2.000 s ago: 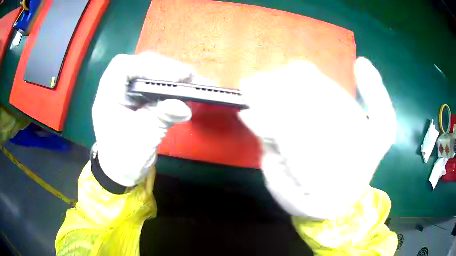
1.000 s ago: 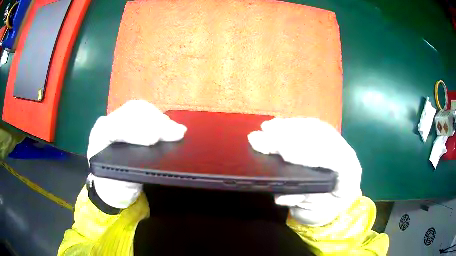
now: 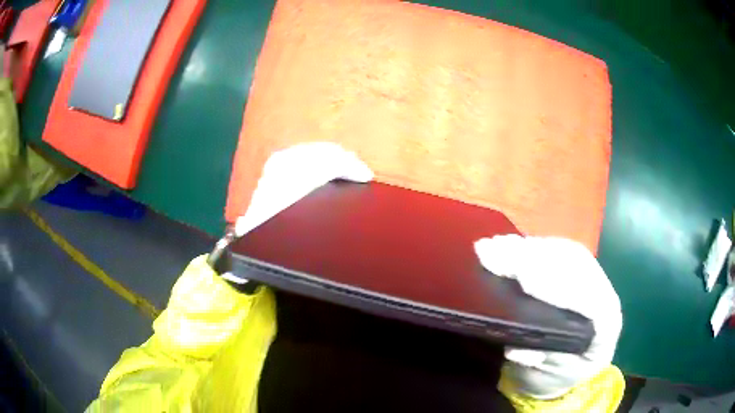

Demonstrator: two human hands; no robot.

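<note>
A tablet [image 3: 387, 246] is held tilted, its glossy dark screen face up with a red reflection and its grey side edge towards me. My left hand [image 3: 302, 177], in a white glove, grips its left side; part of the hand is hidden behind the tablet. My right hand [image 3: 568, 294], in a white glove, grips the right end, thumb on the screen and fingers below. The orange-red foam pad [image 3: 443, 97] lies bare on the green bench behind the tablet.
Another tablet [image 3: 121, 60] lies on an orange-red foam pad [image 3: 153, 121] at the left. A person's yellow sleeve [image 3: 24, 161] shows at the far left. White slips [image 3: 716, 254] lie at the right edge of the green bench [image 3: 653, 242].
The view has shifted, so bench items sit further right. The tablet is now slanted, its right end lower, with more of the screen showing. The person's sleeve has come in at the left.
</note>
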